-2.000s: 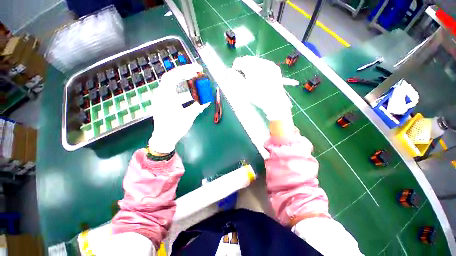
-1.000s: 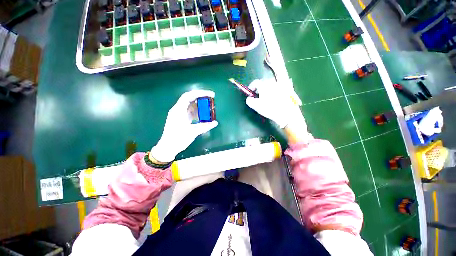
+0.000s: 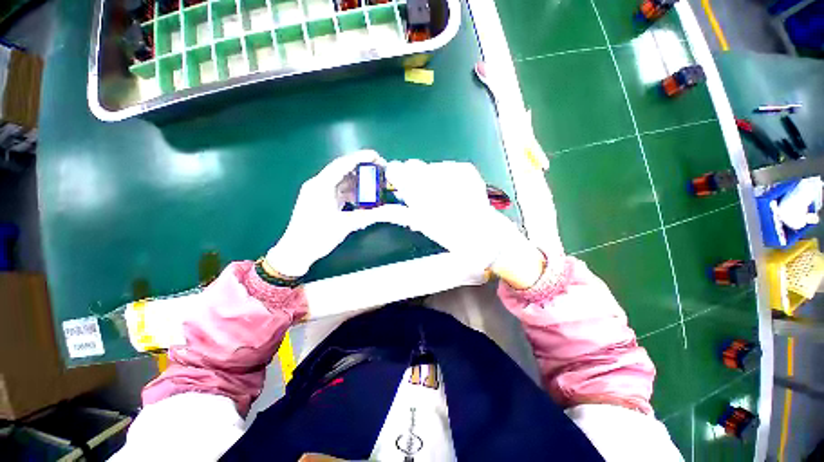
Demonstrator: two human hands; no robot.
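Observation:
My left hand (image 3: 316,217), in a white glove, holds a small coil component (image 3: 368,185) in front of my body. Its upward face shows pale with a blue rim. My right hand (image 3: 443,203), also gloved, is closed at the component's right side, its fingers against or very near it. The red handle end of a tool (image 3: 498,197) sticks out from my right hand; the tool's tip is hidden. The metal-rimmed parts tray (image 3: 271,70) lies beyond my hands, with components in some cells of its pale green divider.
A green conveyor belt (image 3: 623,194) runs at the right with several components spaced along its far side. A white padded roll (image 3: 388,281) lies along the bench edge near my body. A yellow scrap (image 3: 418,76) is beside the tray. A blue bin (image 3: 784,217) and yellow basket (image 3: 795,275) stand across the belt.
My right hand has moved left with the red-handled tool to the component in my left hand. The component's face has turned from blue to pale. The view has shifted, cutting off more of the tray.

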